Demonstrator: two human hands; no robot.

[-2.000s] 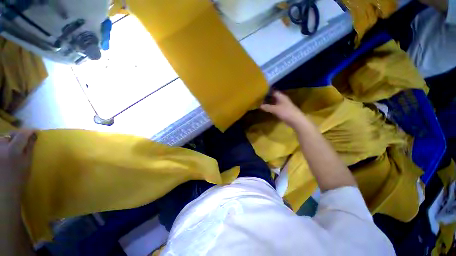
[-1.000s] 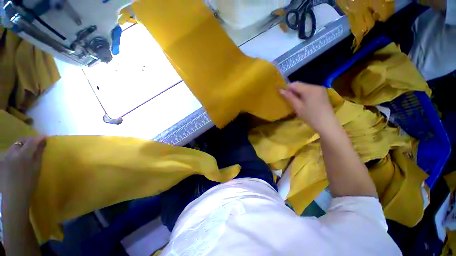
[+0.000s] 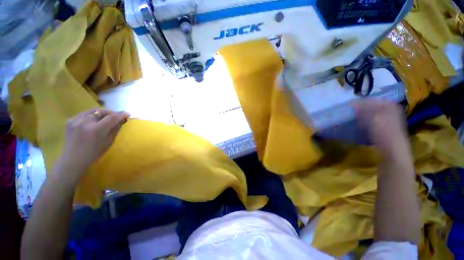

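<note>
My left hand (image 3: 94, 133) grips the upper edge of a yellow cloth panel (image 3: 168, 157) at the left of the table. The panel hangs over the front edge towards my lap. A second yellow strip (image 3: 257, 94) lies right of the needle area, and its folded lower end hangs over the table edge. My right hand (image 3: 379, 122) is blurred, to the right of this strip and apart from it. Whether it holds anything is unclear. The white sewing machine head (image 3: 239, 30) stands behind, over the brightly lit bed (image 3: 208, 111).
Black-handled scissors (image 3: 360, 78) lie at the right by the machine. A crumpled yellow heap (image 3: 76, 66) is at the back left. More yellow pieces (image 3: 346, 198) lie low at the right, beside my lap. A ruler strip (image 3: 238, 146) runs along the front edge.
The view has shifted, showing more of the machine. My right hand has let go of the yellow strip's end and moved right; that end is now folded. My left hand still holds its panel.
</note>
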